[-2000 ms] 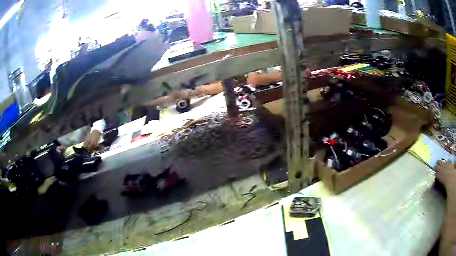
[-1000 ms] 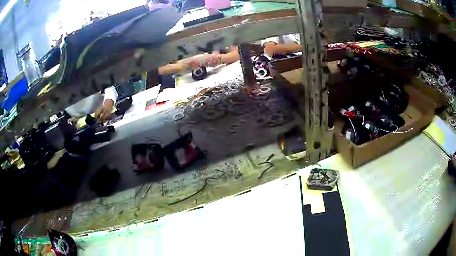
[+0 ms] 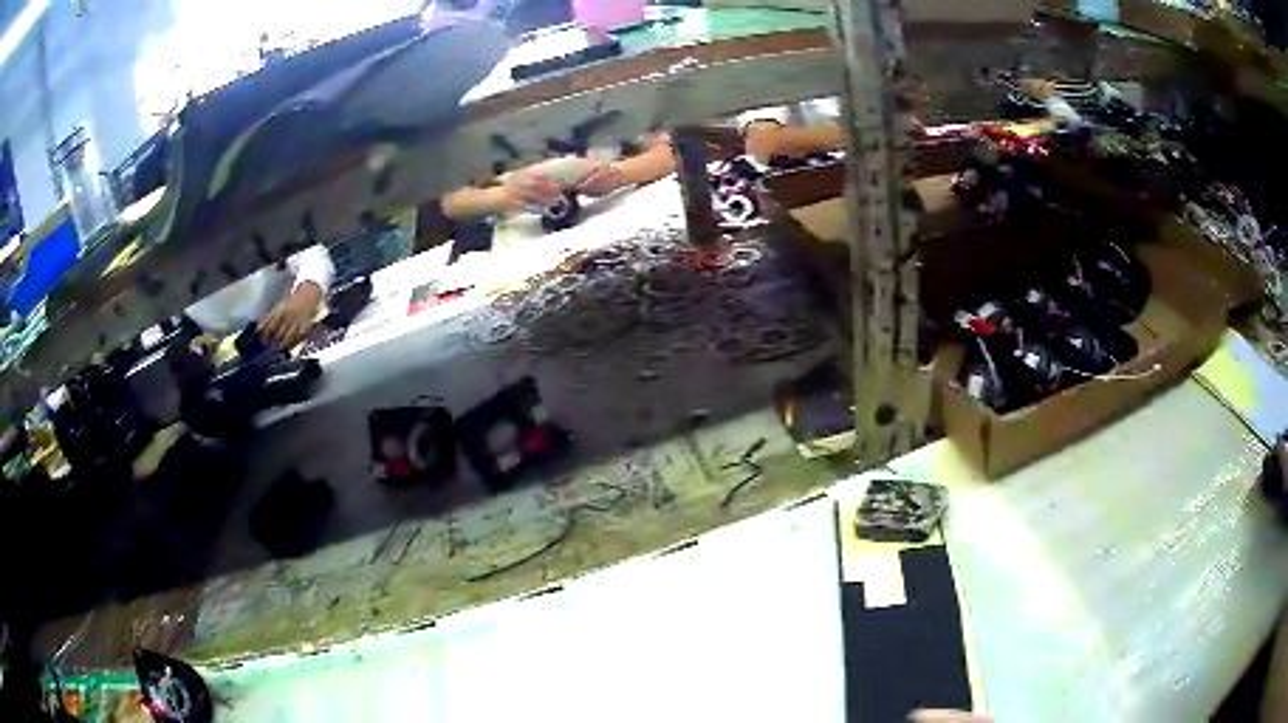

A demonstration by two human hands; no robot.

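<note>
A sliver of skin, perhaps a fingertip, shows at the bottom edge over the black mat [image 3: 904, 643]; I cannot tell which of my hands it is or whether it holds anything. The rest of my hands cannot be made out. The mat lies on the pale bench with yellow paper [image 3: 879, 572] along its top. A small speckled silver-grey tin [image 3: 901, 510] sits at its head. A black unit with a round pale centre [image 3: 173, 689] is at the lower left, cut by the edge.
A cardboard box [image 3: 1052, 434] of black units stands right of the metal post [image 3: 884, 269]. Two black-and-red units [image 3: 411, 444] and pale rings [image 3: 636, 304] lie on the grey shelf. Another person's hands [image 3: 565, 181] work opposite. A dark shape and part of an arm, owner unclear, show at the right edge.
The view has swung right and downward since the first frame. The sliver of skin has come in at the bottom edge. The hand at the right edge has mostly left the picture.
</note>
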